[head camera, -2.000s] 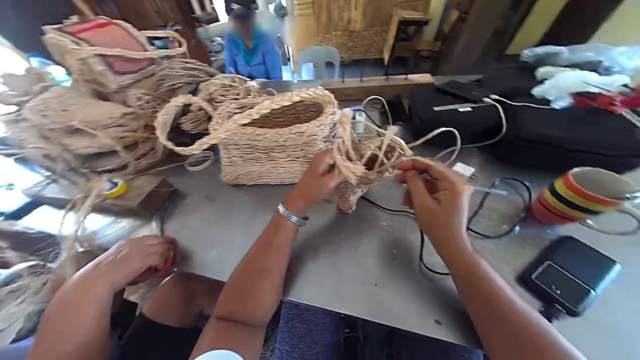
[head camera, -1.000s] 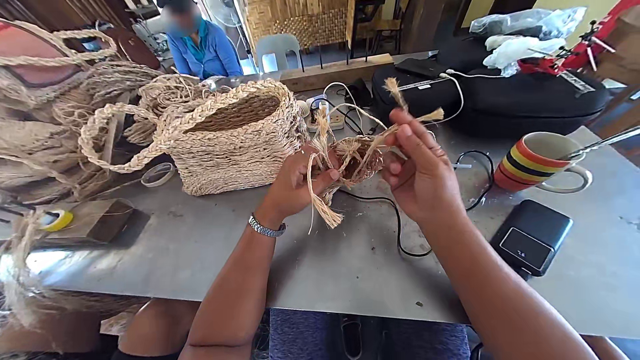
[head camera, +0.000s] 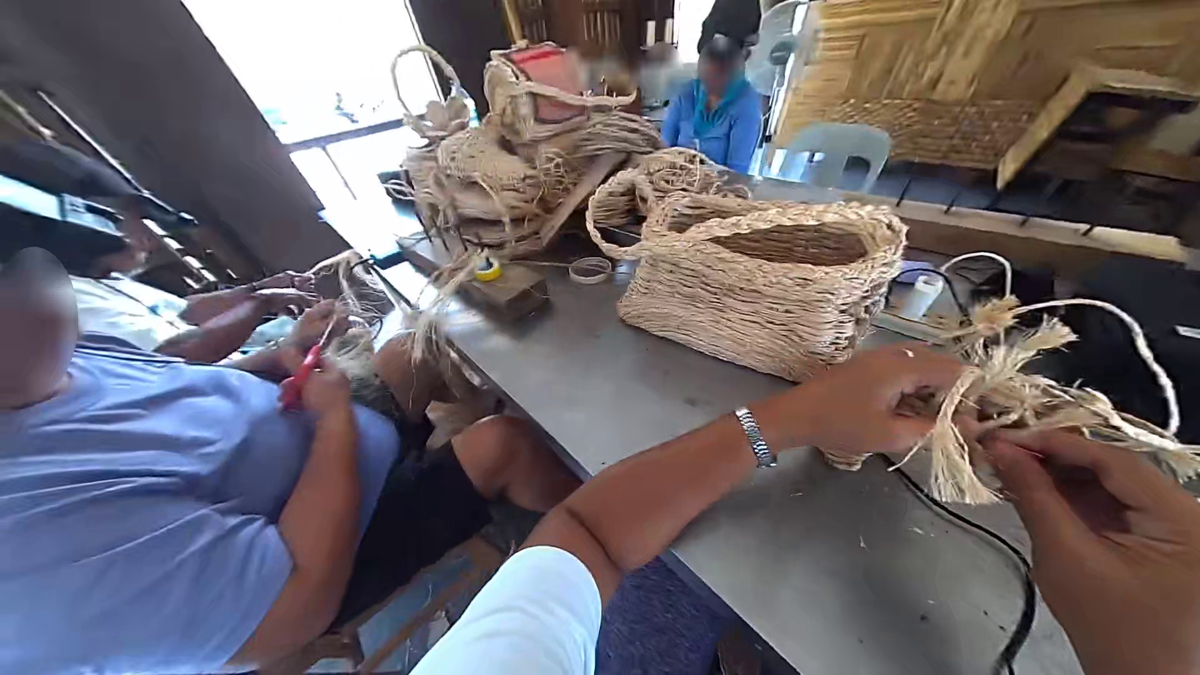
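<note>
Over the right part of the grey table, my left hand (head camera: 877, 398), with a metal bracelet at its wrist, grips a small bundle of knotted natural-fiber cords (head camera: 1022, 394) with frayed, tufted ends. My right hand (head camera: 1106, 506) pinches the same cords from the right, its thumb and fingers close to the left fingertips. Part of the bundle is hidden behind my hands. A woven fiber basket (head camera: 750, 300) with a braided handle stands on the table just beyond my left hand, its mouth facing up. A black cable (head camera: 984, 534) runs along the table under the cords.
At the left, a seated person in a light blue shirt (head camera: 187, 478) holds red-handled scissors (head camera: 302, 375). Fiber bags and cord (head camera: 525, 178) are piled at the far end, near a wooden block (head camera: 511, 291) and a tape roll (head camera: 590, 271). Another person (head camera: 717, 112) sits beyond the table.
The view has swung left, bringing the seated person with scissors into sight. Both my hands stay on the fiber cords, and the fingers of my right hand have shifted on them.
</note>
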